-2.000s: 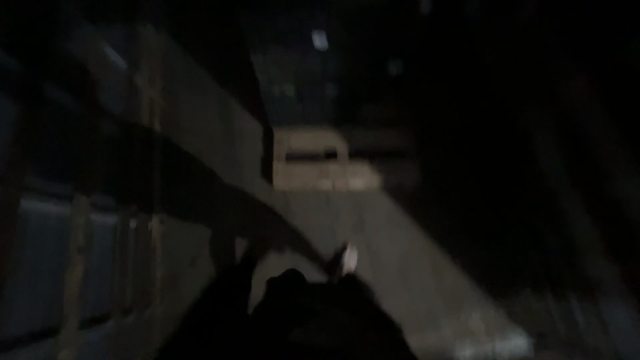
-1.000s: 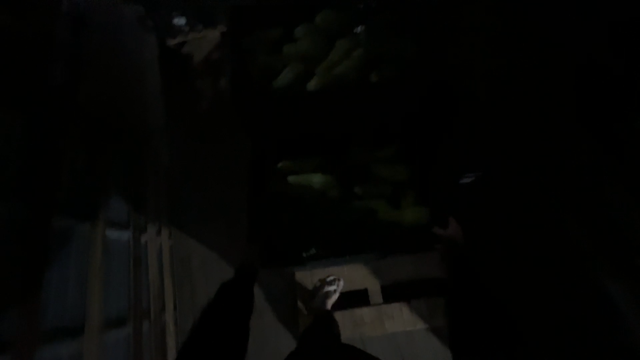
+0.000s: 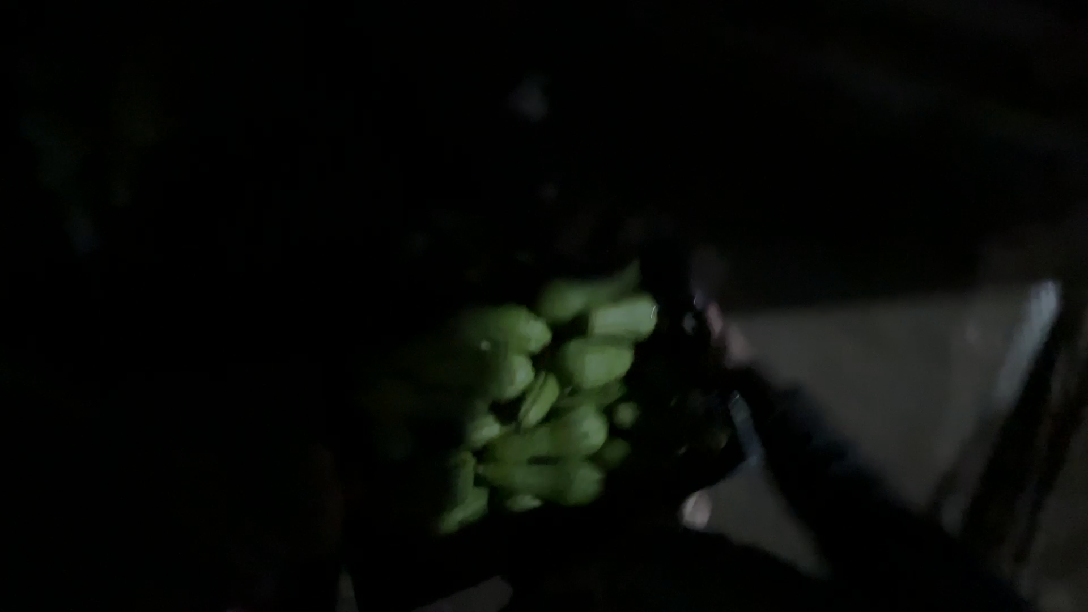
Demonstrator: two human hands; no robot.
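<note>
Several pale green, elongated vegetables [image 3: 552, 408], possibly squash, lie heaped in a dark crate [image 3: 714, 416] whose outline is mostly lost in shadow. My right hand [image 3: 725, 333] is at the crate's right side, with a dark sleeve reaching up to it from the lower right. Its fingers are blurred and appear closed around the crate's edge. On the other side, darkness hides my left hand; a faint brownish patch there may be part of it, but its grip cannot be made out.
Grey floor [image 3: 884, 374] shows at the right, beside a pale edge [image 3: 1028, 340] and dark slanting bars. A light shoe tip [image 3: 697, 508] shows below the crate's right side. Most of the surroundings are too dark to make out.
The view has swung strongly. The green vegetables now show larger and brighter, and my right hand has come to the crate's side. The wooden pallet seen earlier below the crate is no longer recognisable.
</note>
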